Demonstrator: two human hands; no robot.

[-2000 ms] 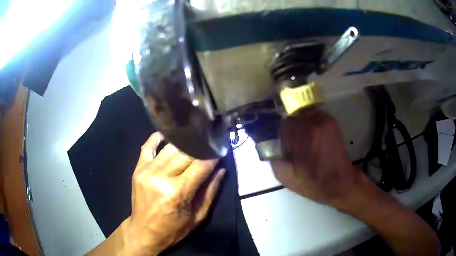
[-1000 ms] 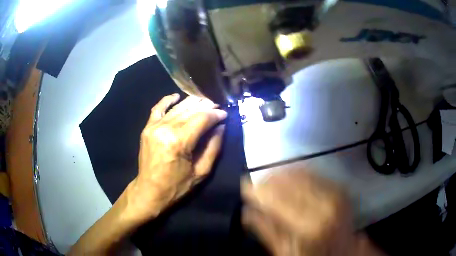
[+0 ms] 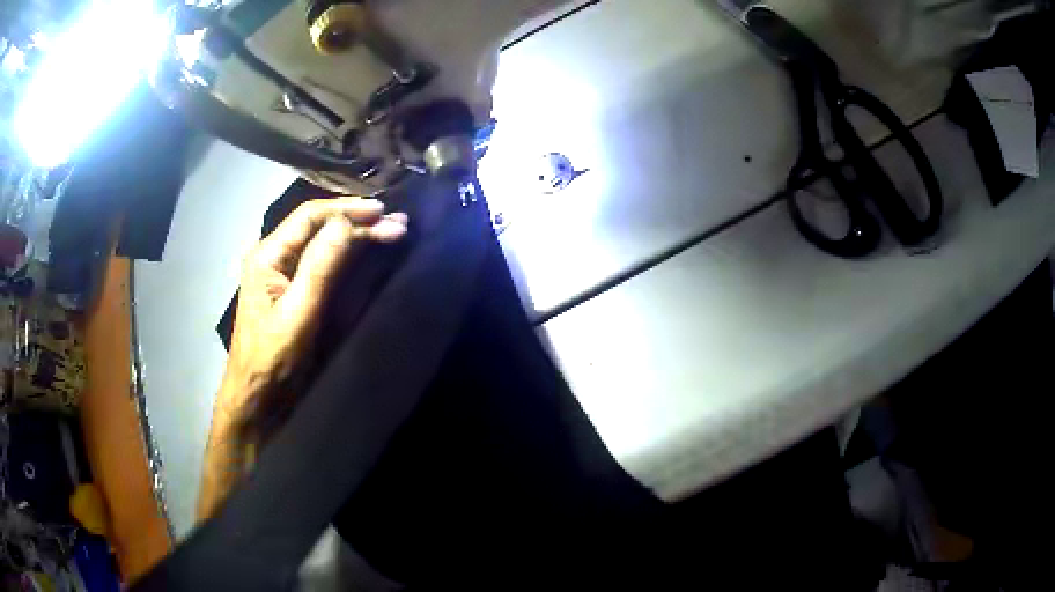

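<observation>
Dark cloth panels (image 3: pixel 463 439) run from the presser foot (image 3: pixel 467 191) down over the table's front edge. A long dark strip of cloth crosses over my left wrist. My left hand (image 3: pixel 289 295) is bare, just left of the foot, its thumb and finger close together on the dark cloth's edge. The other fingers are partly hidden. My right hand is not seen. The sewing machine's head, with a yellow knob (image 3: pixel 336 26) and a grey cylinder (image 3: pixel 449 156), is at the upper left.
Black-handled shears (image 3: pixel 850 174) lie on the white table (image 3: pixel 694 370) at the right. A white piece (image 3: pixel 1006 116) lies on dark cloth at the far right. An orange-brown board (image 3: pixel 116 405) edges the table at left. A bright lamp glares at the upper left.
The view has shifted right, so the machine head sits further upper left. My right hand has gone out of sight. The dark cloth now lies across my left wrist.
</observation>
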